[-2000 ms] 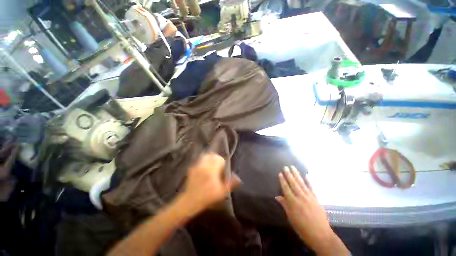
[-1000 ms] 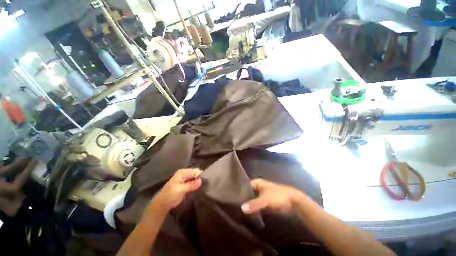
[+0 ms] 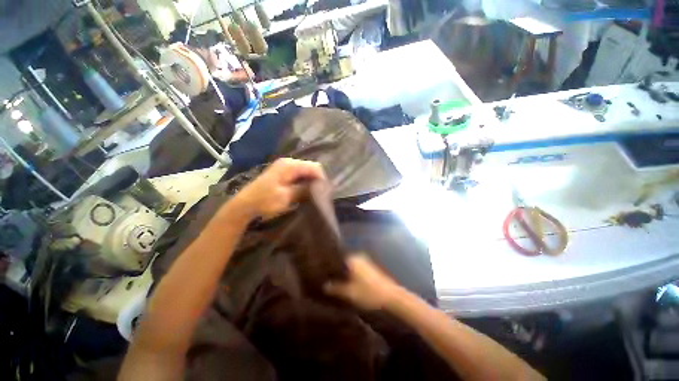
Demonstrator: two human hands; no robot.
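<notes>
Brown lining fabric (image 3: pixel 350 149) lies in large loose folds over the table's left part and down toward my lap. My left hand (image 3: pixel 279 190) grips a raised fold of it at its upper end. My right hand (image 3: pixel 361 283) holds the same fold lower down and to the right, slightly blurred; its fingertips are partly hidden by the cloth. Navy fabric (image 3: pixel 260 134) shows behind the brown piece.
A white sewing machine (image 3: pixel 581 175) with a green ring tray (image 3: pixel 449 117) stands at right. Scissors (image 3: pixel 534 231) lie on its bed. A cream machine (image 3: pixel 126 231) is at left, below a thread stand. A stool (image 3: pixel 536 45) stands at the back.
My left hand has moved up and forward with the brown fabric, raising a fold. My right hand has moved slightly left and still holds the cloth. The view has shifted to the right.
</notes>
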